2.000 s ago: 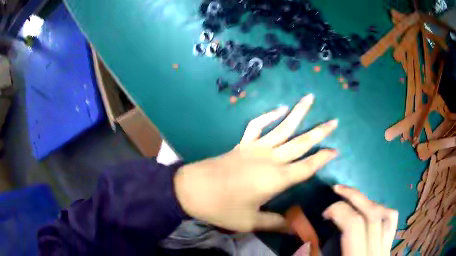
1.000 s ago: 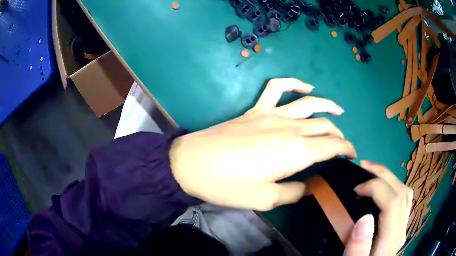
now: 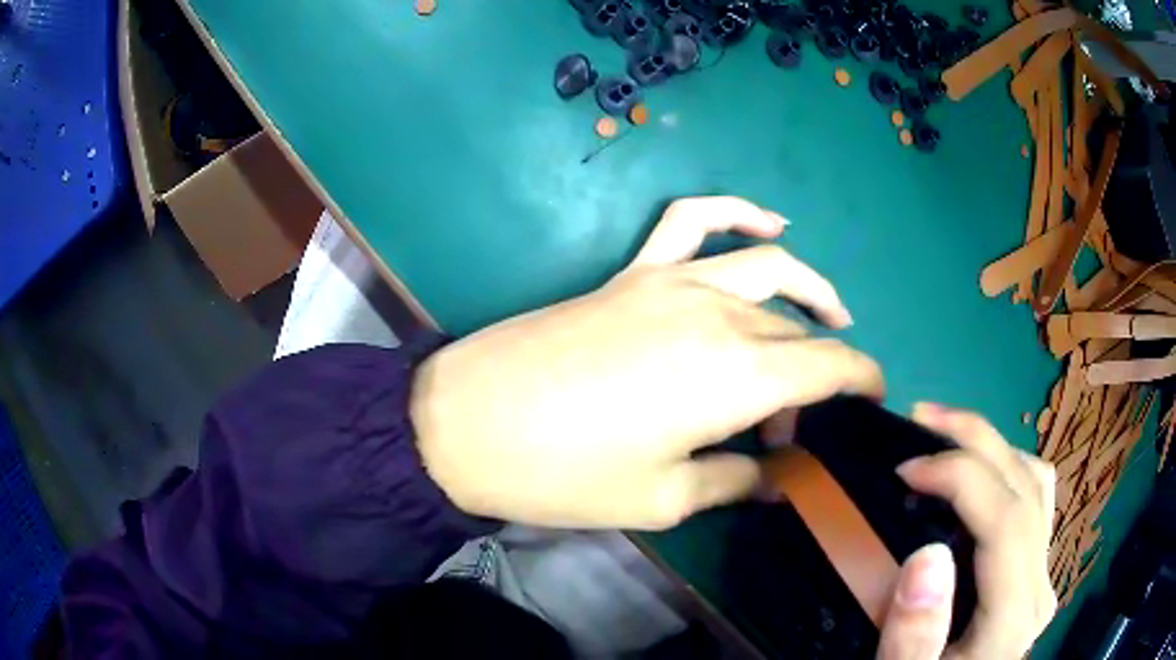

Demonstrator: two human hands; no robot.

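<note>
A black housing (image 3: 890,471) lies at the table's near edge at the lower right, partly covered by both hands. An orange strap (image 3: 836,531) runs across it. My right hand (image 3: 983,516) holds the housing from the right, with the thumb on the strap's lower end. My left hand (image 3: 632,387) reaches over from the left. Its thumb and index finger are at the strap's upper end, and its other fingers are bent above the table. Whether a button is between the left fingertips is hidden.
Black buttons (image 3: 651,62) lie in a heap at the top, with small orange discs (image 3: 606,128) beside them. Loose straps (image 3: 1096,438) are piled at right, with black housings (image 3: 1135,593) beyond. An open brown carton (image 3: 245,213) and a blue perforated surface (image 3: 52,129) are below the table at left.
My left hand has moved from spread above the table to the strap's upper end, its fingers now bent. The view has shifted, and more of the strap and housing shows.
</note>
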